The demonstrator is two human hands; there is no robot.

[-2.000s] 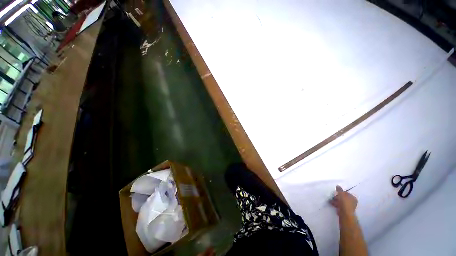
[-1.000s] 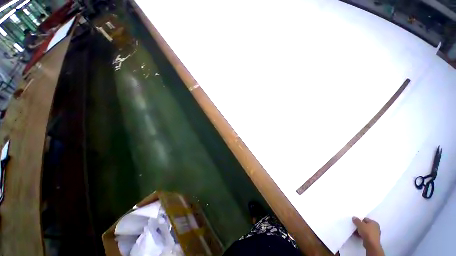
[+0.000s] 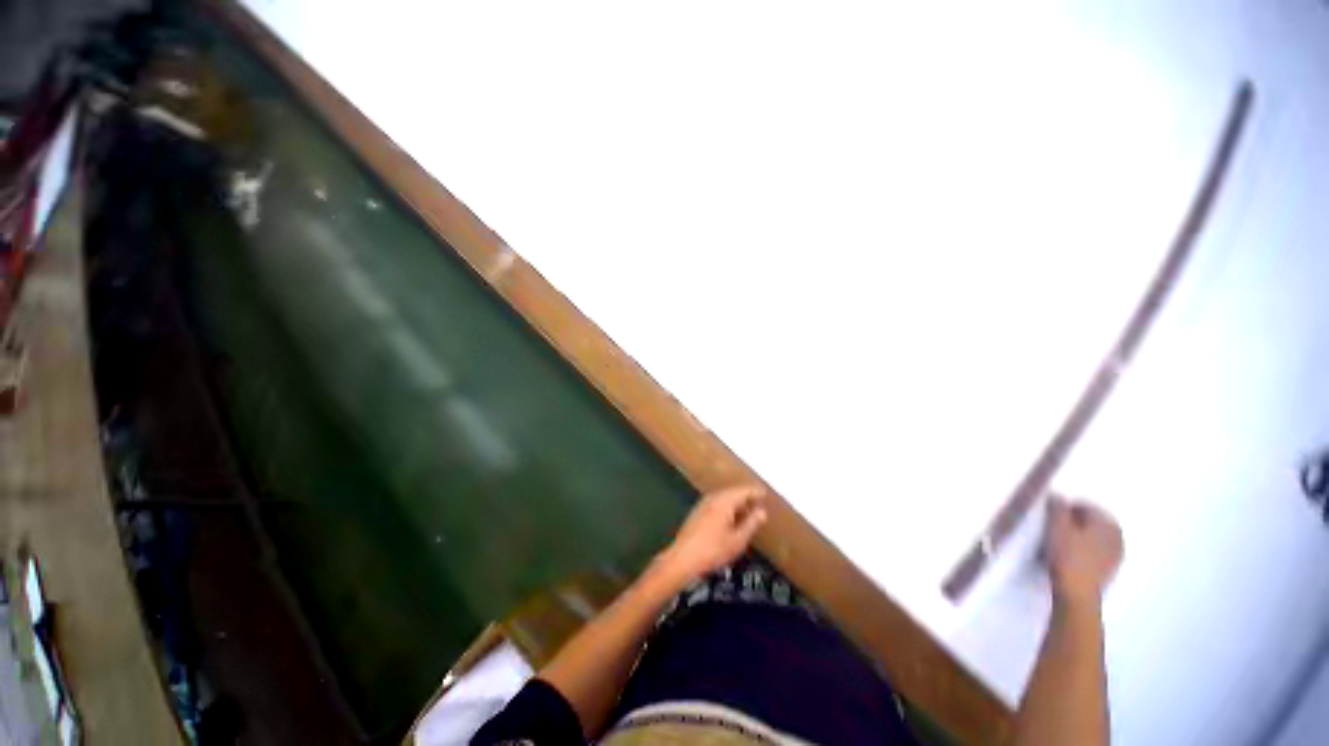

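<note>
A large white paper sheet (image 3: 816,248) covers the table. A long brown straightedge (image 3: 1119,357) lies on it, slanting up to the right. My right hand (image 3: 1081,547) is just right of the straightedge's near end, its fingers closed on the paper near a loose edge; blur hides the exact grip. My left hand (image 3: 714,528) is over the table's front edge with fingers curled and nothing visible in it. Black shears (image 3: 1318,481) lie on white paper at the far right, mostly cut off by the picture's edge.
The table's brown wooden edge (image 3: 612,372) runs diagonally beside the green floor (image 3: 394,364). A cardboard box (image 3: 547,619) with white paper stands on the floor at the bottom, partly behind my left arm. Another long brown table (image 3: 59,437) is at the left.
My left hand has come into view at the table edge. My right hand has moved up, closer to the straightedge. The view has shifted, so the shears are now nearly out of the picture.
</note>
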